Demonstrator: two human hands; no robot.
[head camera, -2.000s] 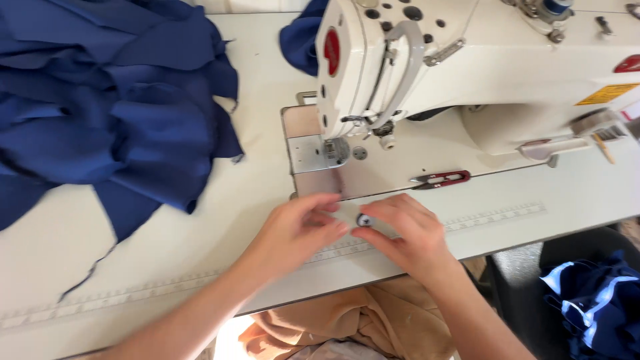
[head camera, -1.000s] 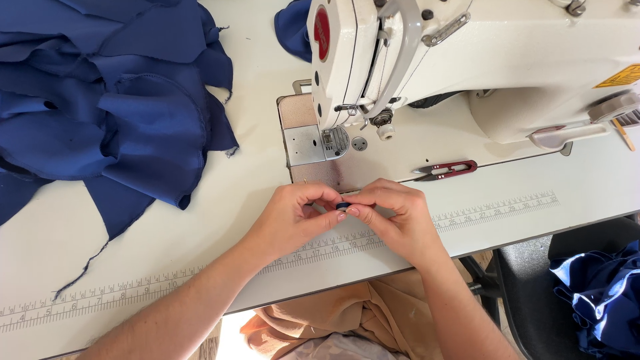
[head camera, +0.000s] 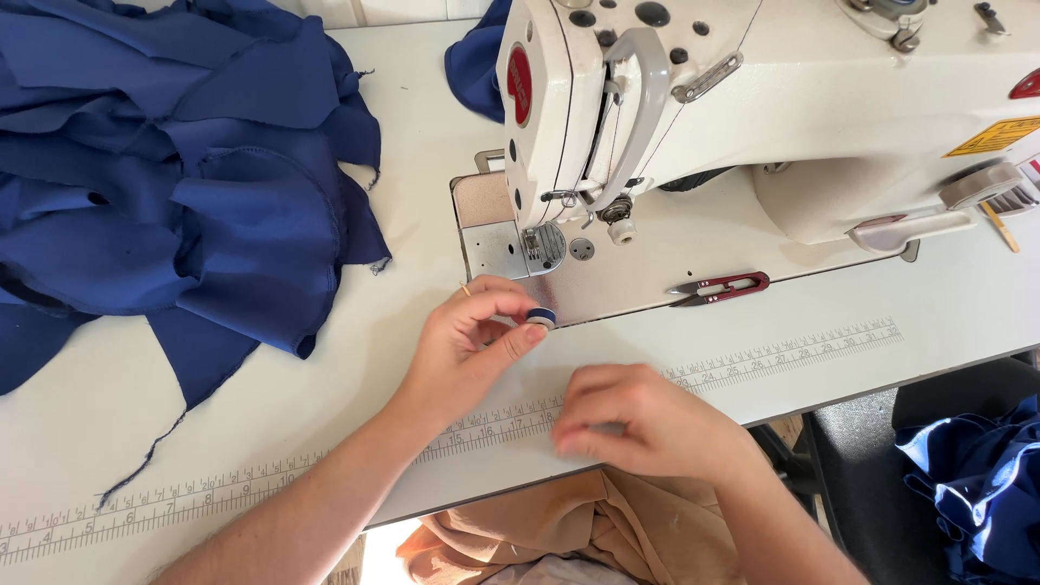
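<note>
Between the thumb and index finger of my left hand (head camera: 479, 337) is a small metal bobbin (head camera: 541, 318) wound with dark blue thread, held just in front of the sewing machine's needle plate (head camera: 497, 250). Lower and to the right, my right hand (head camera: 642, 418) hovers over the printed ruler (head camera: 463, 436) with its fingers curled and a little blurred; whether it pinches a thread end cannot be told. The white industrial sewing machine (head camera: 731, 106) stands behind both hands. Dark red thread snips (head camera: 723, 288) lie on the machine bed's front edge.
Blue fabric pieces (head camera: 244, 203) are heaped at the left, a loose thread trailing from them. More blue fabric (head camera: 479, 69) lies behind the machine head. Tan cloth (head camera: 569, 528) is below the table edge. A black chair (head camera: 861, 471) with blue fabric (head camera: 983, 479) stands at the right.
My hands were together at the bobbin one second ago and are now apart. The right hand has moved right and toward the table's front edge; the bobbin has stayed in the left.
</note>
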